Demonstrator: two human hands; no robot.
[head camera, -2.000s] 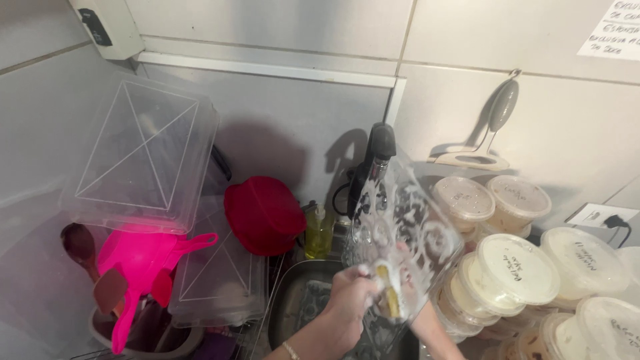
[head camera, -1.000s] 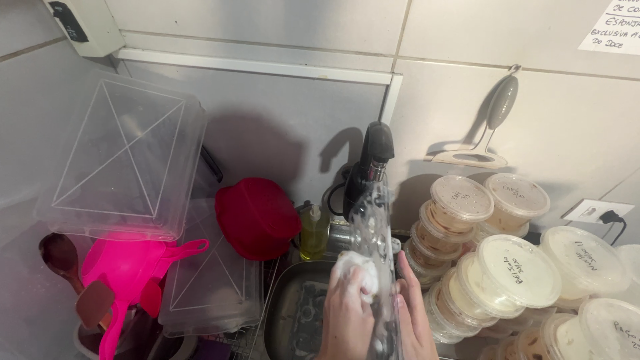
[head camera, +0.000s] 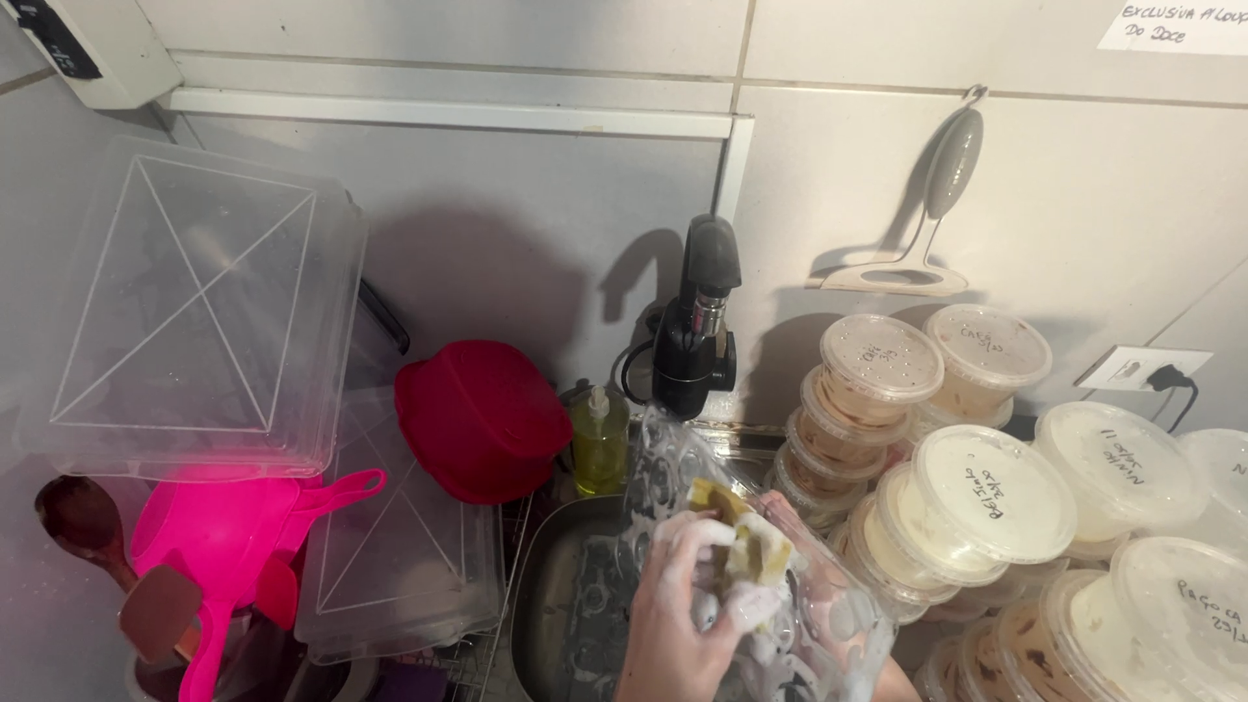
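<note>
My left hand (head camera: 678, 595), coated in white suds, grips a yellow sponge (head camera: 756, 546) and presses it against a clear plastic mold with round cavities (head camera: 673, 468). Behind the clear sheet, my right hand (head camera: 819, 575) supports it from the right side; its fingers show partly through the soapy plastic. The mold is tilted above the sink basin (head camera: 534, 585), below a black faucet (head camera: 707, 322). Foam covers much of the sheet. A soap bottle (head camera: 600, 439) with yellow-green liquid stands behind the basin.
Stacked lidded tubs (head camera: 994, 492) crowd the right side. At left are clear plastic boxes (head camera: 195, 312), a red bowl (head camera: 483, 419), a pink strainer (head camera: 229, 526) and spatulas. A grey-handled utensil (head camera: 954, 166) hangs on the wall near a plugged-in outlet (head camera: 1121, 370).
The mold, edge-on to the view one second ago, now shows its face. The sponge, mostly hidden under foam then, shows its yellow side in my left hand.
</note>
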